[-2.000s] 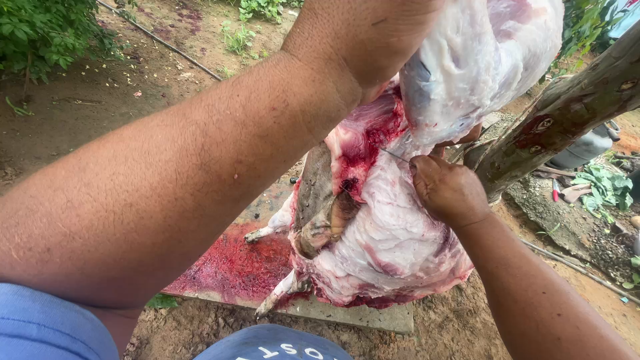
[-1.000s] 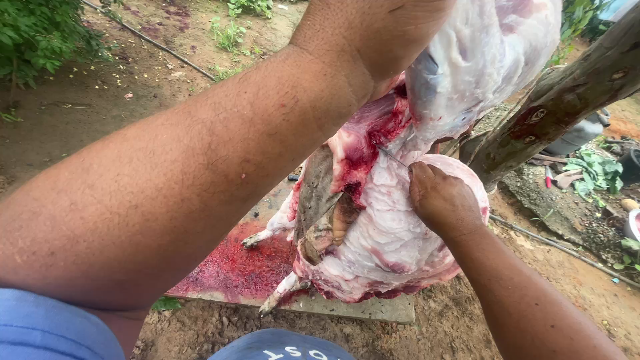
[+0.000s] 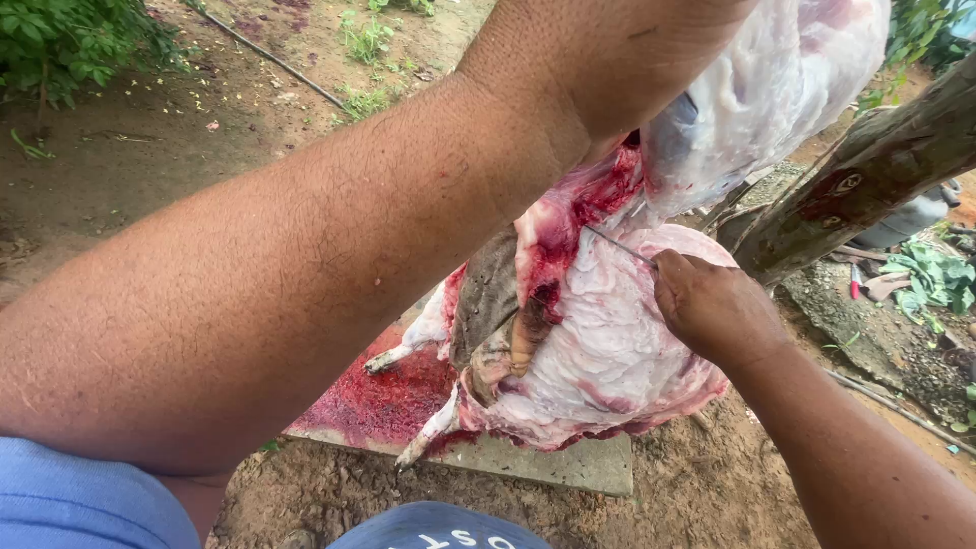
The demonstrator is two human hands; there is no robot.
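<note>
A skinned animal carcass (image 3: 610, 320) hangs head-down or tail-down, I cannot tell which, with pale fat outside and a red cut region at its middle. My right hand (image 3: 709, 305) is closed around a thin knife (image 3: 621, 245), its handle hidden in the fist, and the blade's tip meets the red flesh at the cut. My left hand (image 3: 648, 38) is raised beside the upper part of the carcass (image 3: 762, 107); its fingers lie beyond the top edge of the view. Two thin lower legs (image 3: 431, 431) stick out at the lower left.
Below the carcass a concrete slab (image 3: 534, 465) is covered in blood at its left. A wooden post (image 3: 846, 183) leans at the right, with a grey container (image 3: 911, 221), leafy greens (image 3: 930, 278) and a red-handled object (image 3: 855, 282) beyond. A bush (image 3: 69, 46) and a hose (image 3: 267, 57) lie upper left.
My right hand has drawn away from the cut, so more of the knife blade shows. The pale flap beside it is more visible than two seconds ago. My left arm stays raised.
</note>
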